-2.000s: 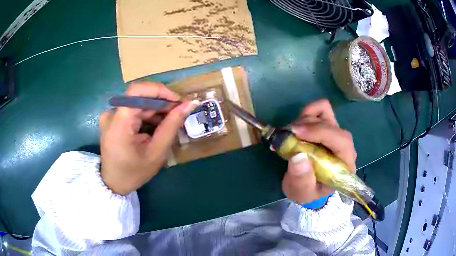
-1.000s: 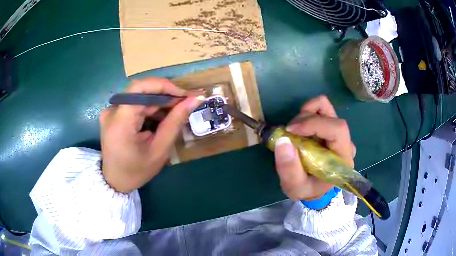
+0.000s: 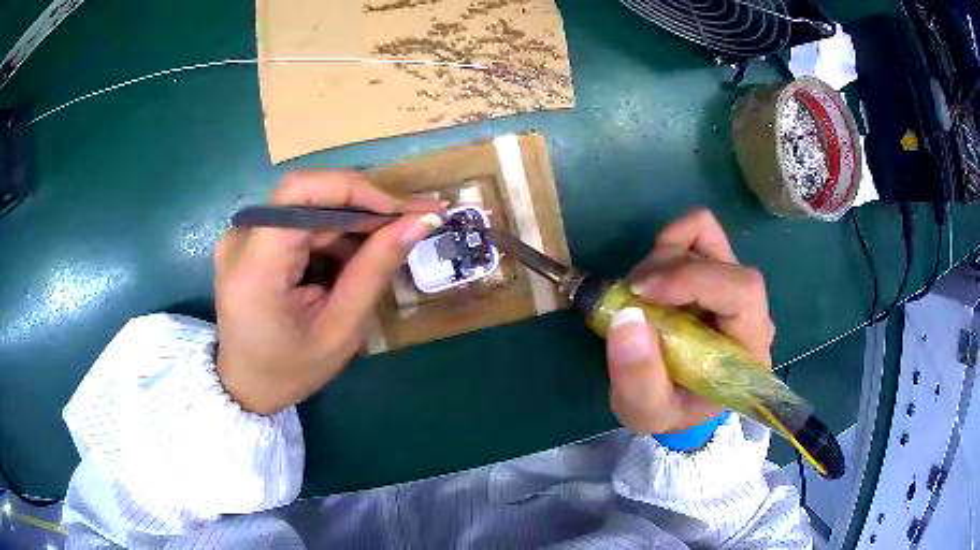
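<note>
My left hand (image 3: 296,285) holds dark grey tweezers (image 3: 312,218), their tips at the upper part of the device housing. My right hand (image 3: 688,322) grips the soldering iron (image 3: 709,360) by its yellowed, taped handle. The iron's metal tip points left and reaches the upper right of the housing; whether it touches is too small to tell. The white device housing (image 3: 432,271) with dark and silver components sits in the centre of the brown holding fixture (image 3: 532,193), which has pale tape strips.
A tan cardboard sheet (image 3: 322,107) with brown marks lies behind the fixture, with solder wire (image 3: 193,77) across it. A round tub (image 3: 761,150) of silvery scraps stands at right, near a black fan (image 3: 720,24), crumpled white paper (image 3: 825,59) and dark cables (image 3: 908,258).
Since the oldest frame, the iron's tip has moved left onto the housing area, and the view has shifted slightly. Since the middle frame, my right hand has moved slightly right.
</note>
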